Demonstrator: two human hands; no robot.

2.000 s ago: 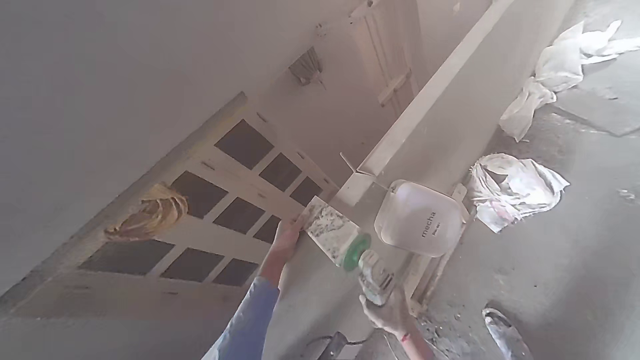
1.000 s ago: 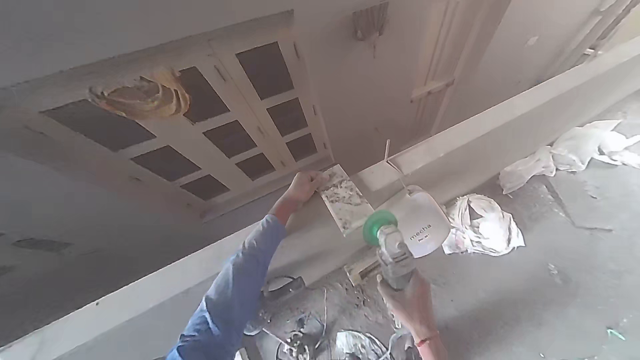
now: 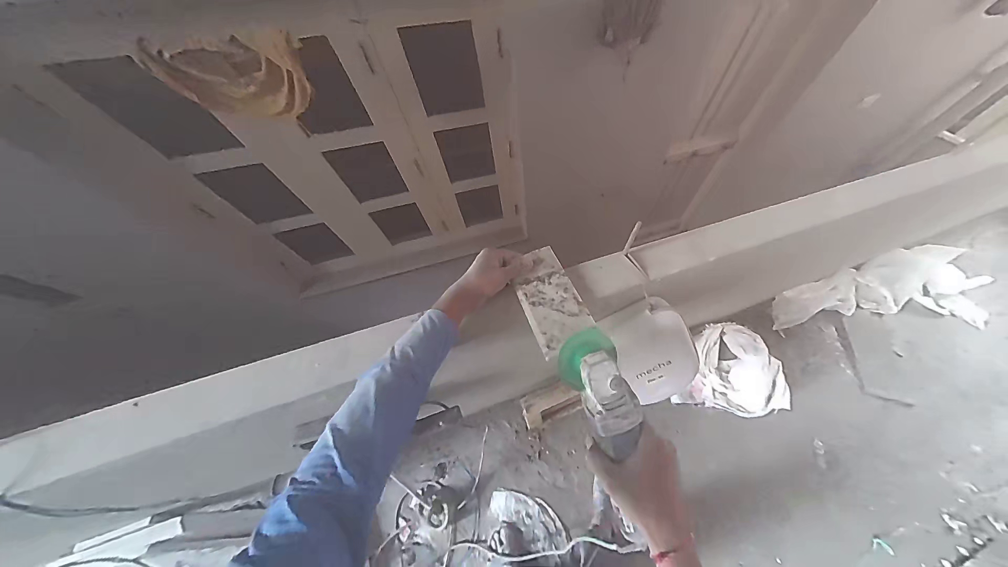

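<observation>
My left hand (image 3: 494,272), at the end of a blue sleeve, grips the upper corner of a speckled stone or tile piece (image 3: 554,298) at the top of a low wall. In my right hand (image 3: 642,472) is a dusty angle grinder (image 3: 610,398) with a green disc (image 3: 584,354). The disc is at the lower end of the tile; whether it touches cannot be told. A white plastic container lid or panel (image 3: 657,350) with writing is just right of the disc.
The low wall's ledge (image 3: 756,228) runs across the view. White sacks (image 3: 882,283) and a crumpled bag (image 3: 744,370) lie on the floor to the right. Cables (image 3: 535,555) and debris are below. A paned door or window (image 3: 378,169) and a hanging cloth bundle (image 3: 236,79) are at upper left.
The view has turned and shifted. The grinder's disc was over the tile's lower end in the oldest frame and at its lower right corner a second ago. Both hands keep their holds.
</observation>
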